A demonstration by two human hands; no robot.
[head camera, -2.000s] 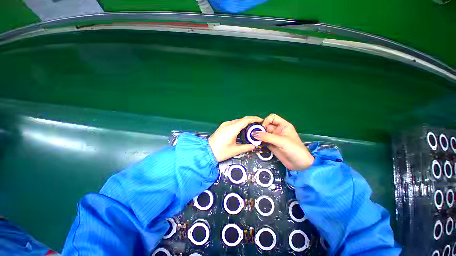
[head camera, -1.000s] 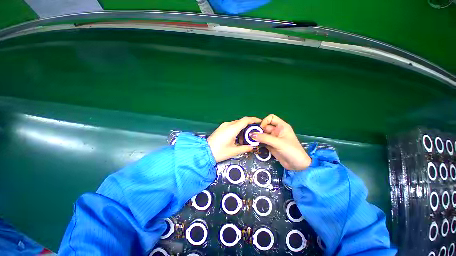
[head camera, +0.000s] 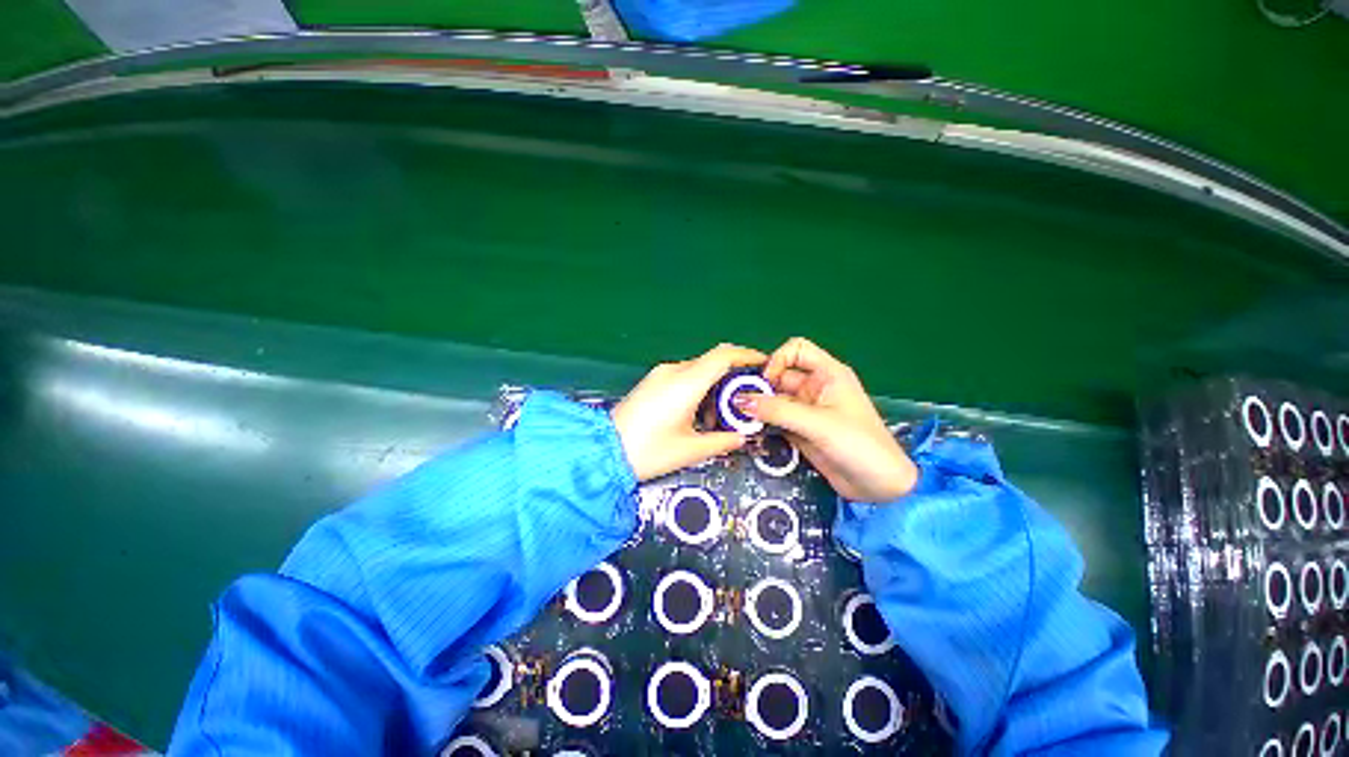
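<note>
A joined ring unit point(head camera: 744, 402), a white-faced ring in a dark rim, is held above the far edge of the parts tray. My left hand point(head camera: 678, 414) grips its left side between thumb and fingers. My right hand point(head camera: 836, 425) holds it from the right, with the thumb on the ring's face and the other fingers curled behind. The parts tray point(head camera: 728, 562) lies under my forearms, with rows of white-faced rings and small brown-orange bits between some. My sleeves hide parts of the tray.
Stacked trays point(head camera: 1195, 510) with white rings stand at the right. A metal rail point(head camera: 710, 98) curves across the back of the green belt point(head camera: 444, 252). Beyond it are a blue cloth point(head camera: 703, 15), a pale sheet point(head camera: 185, 18) and a dark pen-like thing point(head camera: 873, 73). Blue fabric shows at lower left.
Both hands keep their hold on the ring unit with almost no visible movement. The whole view has shifted slightly, with the stacked trays showing a little further left.
</note>
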